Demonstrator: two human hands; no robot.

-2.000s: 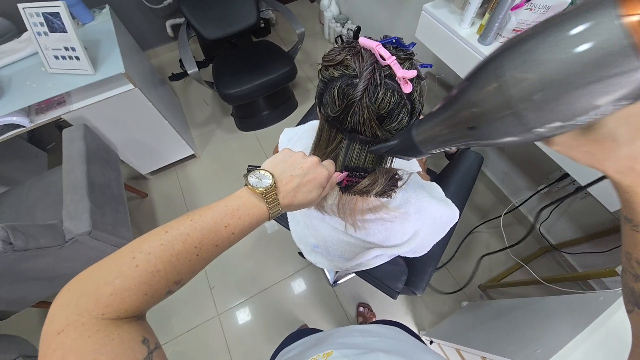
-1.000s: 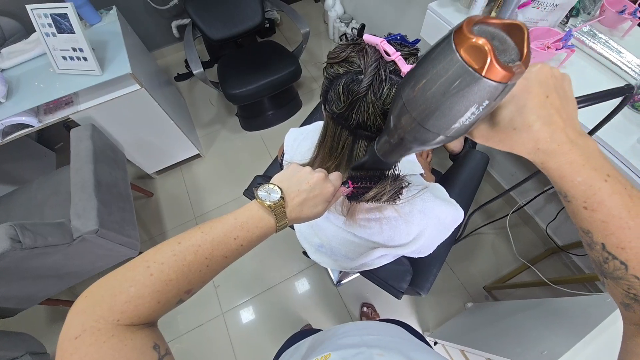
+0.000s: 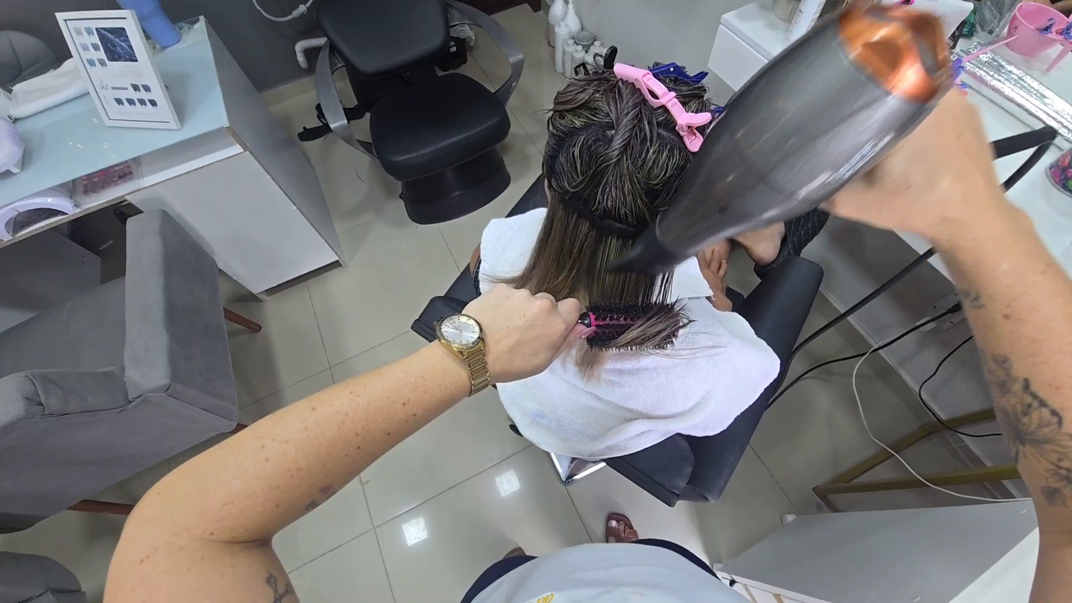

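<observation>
My left hand (image 3: 526,329) grips the handle of a round hairbrush (image 3: 632,325) with black bristles and a pink core. Ends of a seated person's long hair (image 3: 590,260) are wrapped over the brush, against a white towel (image 3: 645,394) on the shoulders. My right hand (image 3: 921,172) holds a grey hair dryer (image 3: 779,126) with a copper-coloured rear; its dark nozzle (image 3: 649,251) points at the hair just above the brush. A pink clip (image 3: 662,100) and blue clips (image 3: 677,73) hold the upper hair in twisted sections.
The person sits in a black salon chair (image 3: 791,306). Another black chair (image 3: 440,126) stands ahead. At left are a grey armchair (image 3: 180,327) and a glass-topped desk (image 3: 193,92). A white counter (image 3: 1038,213) is at right, with black cables (image 3: 871,297) hanging below it.
The dryer has swung from a low, near-level hold two seconds ago to a raised, slanted one, with its rear end up. My left hand and the brush stay close to the hair ends.
</observation>
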